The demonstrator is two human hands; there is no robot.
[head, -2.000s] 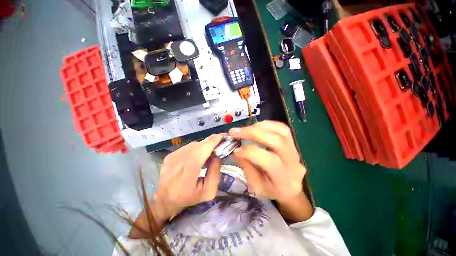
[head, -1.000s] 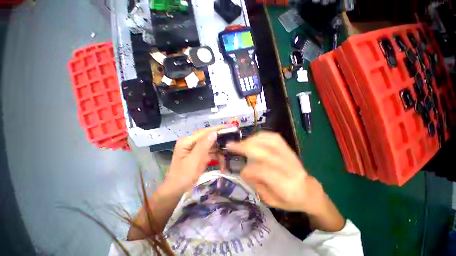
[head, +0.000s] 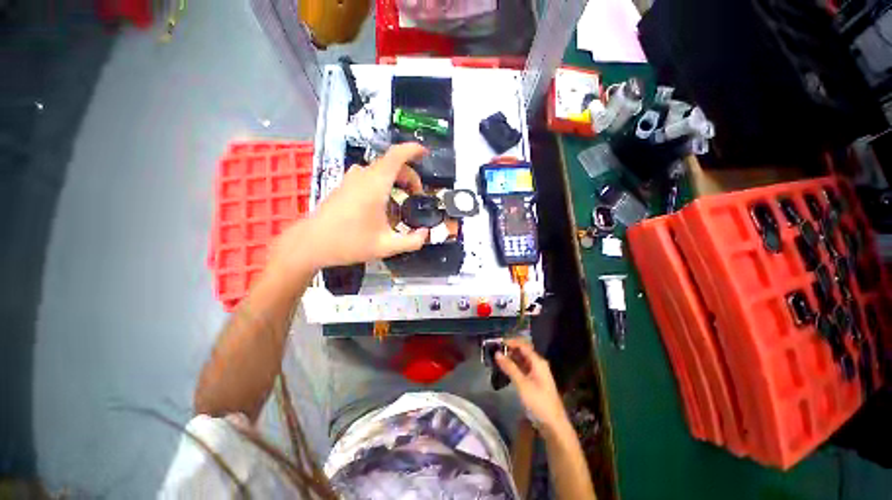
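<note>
My left hand [head: 357, 210] reaches over the press fixture [head: 430, 256], thumb and fingers around a black watch unit [head: 422, 210] that sits on the orange-brown nest. A round white-faced piece [head: 461, 203] lies at the nest's right side. My right hand [head: 523, 371] is low in front of the machine, right of the lap, and holds a small dark watch unit [head: 494, 354] between thumb and fingers. The handheld tester [head: 512, 217], screen lit, lies on the white press base [head: 377, 311] to the right of the fixture.
Orange-red trays [head: 704, 322] holding watches stand on the green bench [head: 650, 420] at right. A syringe-like tube [head: 614, 308] lies beside them. Another red tray [head: 259, 210] is left of the machine. The yellow-gold cylinder [head: 334, 18] is above. Small bottles [head: 622, 103] stand at the back right.
My hands have moved apart: the left went forward to the fixture, the right drew back low with a watch unit. The view has shifted, showing more of the machine's far side.
</note>
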